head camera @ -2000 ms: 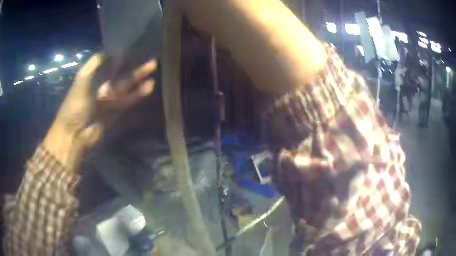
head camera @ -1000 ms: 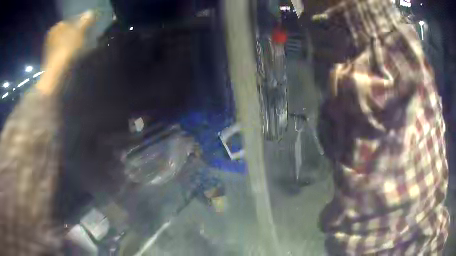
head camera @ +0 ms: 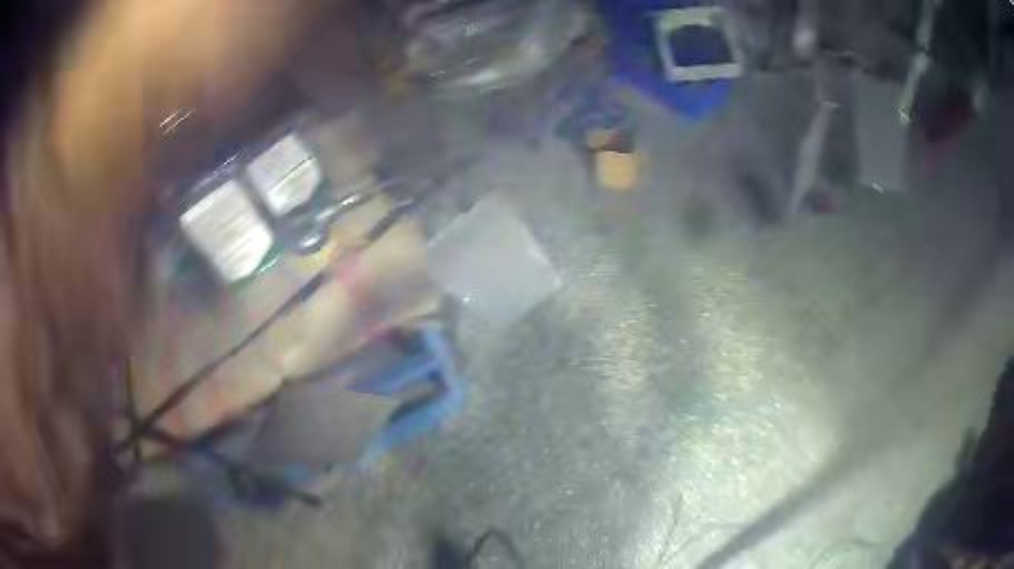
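My left hand or forearm (head camera: pixel 167 78) is a large skin-coloured blur at the upper left, close to the camera. Its fingers and anything in them cannot be made out. My right hand is out of the picture. Below lies a low bench with a brown cardboard top (head camera: pixel 300 345) and a blue frame (head camera: pixel 439 406). Two white rectangular pieces (head camera: pixel 228 231) lie at its upper left, beside dark rods. A pale grey square plate (head camera: pixel 495 267) is at the bench's right edge. Another grey plate (head camera: pixel 317 425) is near the blue frame.
A white square frame (head camera: pixel 698 45) is on a blue object (head camera: pixel 667 89) at the top. A small open box (head camera: pixel 617 167) is on the concrete floor (head camera: pixel 623 389). Pale hanging pieces (head camera: pixel 882 133) are at the upper right. A dark form (head camera: pixel 984 478) is at the lower right edge.
The view has tipped down to the bench and floor. My raised left hand is now only a close blur, and the right checked sleeve has left its earlier place. The long pale vertical strip is gone.
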